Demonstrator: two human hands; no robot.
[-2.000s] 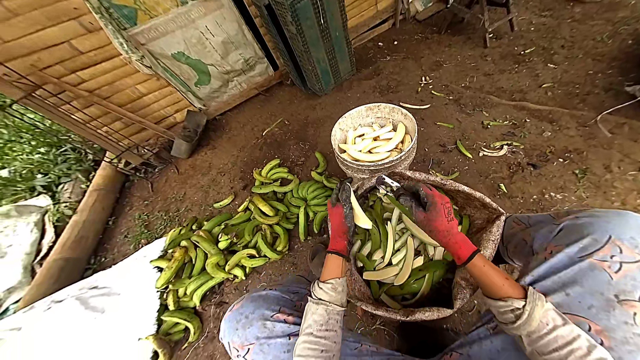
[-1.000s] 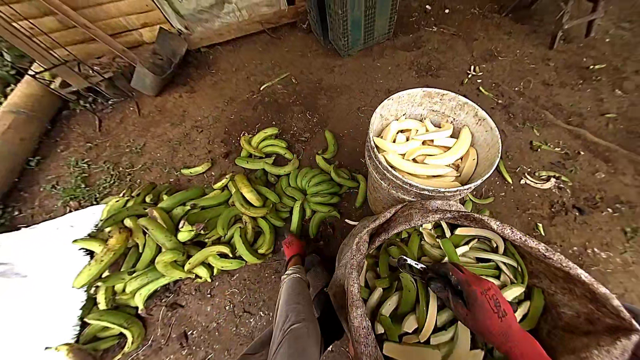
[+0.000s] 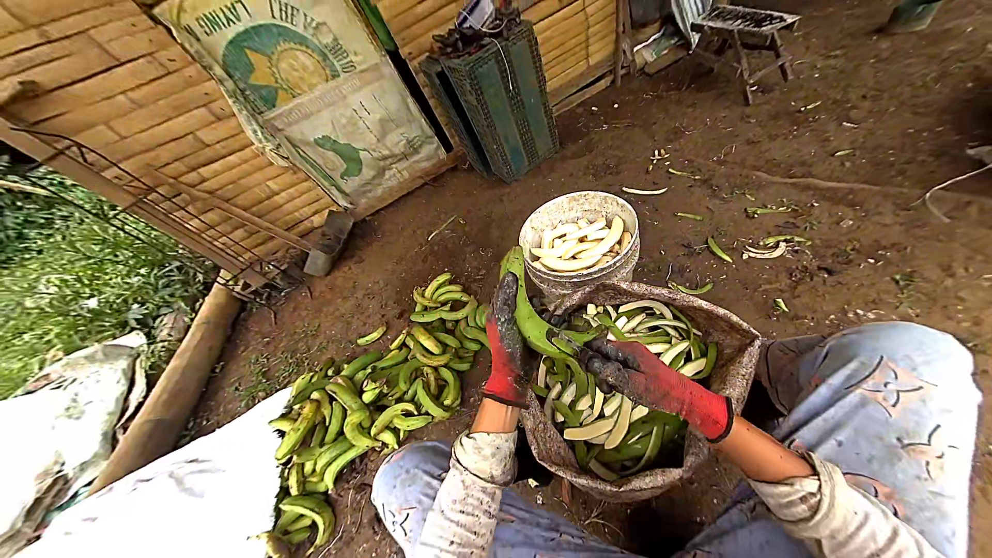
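Both my hands wear red gloves with dark, dirty fingers. My left hand point(image 3: 507, 333) grips a green plantain point(image 3: 531, 314), held slanting above the near sack. My right hand point(image 3: 643, 370) is at the plantain's lower end; whether it holds a tool is hidden by the fingers. Below both hands stands an open woven sack point(image 3: 732, 360), filled with green and pale peels point(image 3: 612, 422). Just behind it, a dirty white bucket point(image 3: 577, 208) holds peeled plantains point(image 3: 577, 246). Unpeeled green plantains point(image 3: 372, 403) lie heaped on the soil to the left of the sack.
A white sheet point(image 3: 178, 496) covers the lower left, near a bamboo pole point(image 3: 170, 387). Plastic crates point(image 3: 504, 101) lean by the bamboo wall point(image 3: 139, 85). A small stand point(image 3: 748, 35) is at the back right. Scattered peels point(image 3: 719, 249) lie on the dirt.
My left hand has come up from the heap of green plantains to above the sack, now with a green plantain in it. My right hand has met it there. The view has swung.
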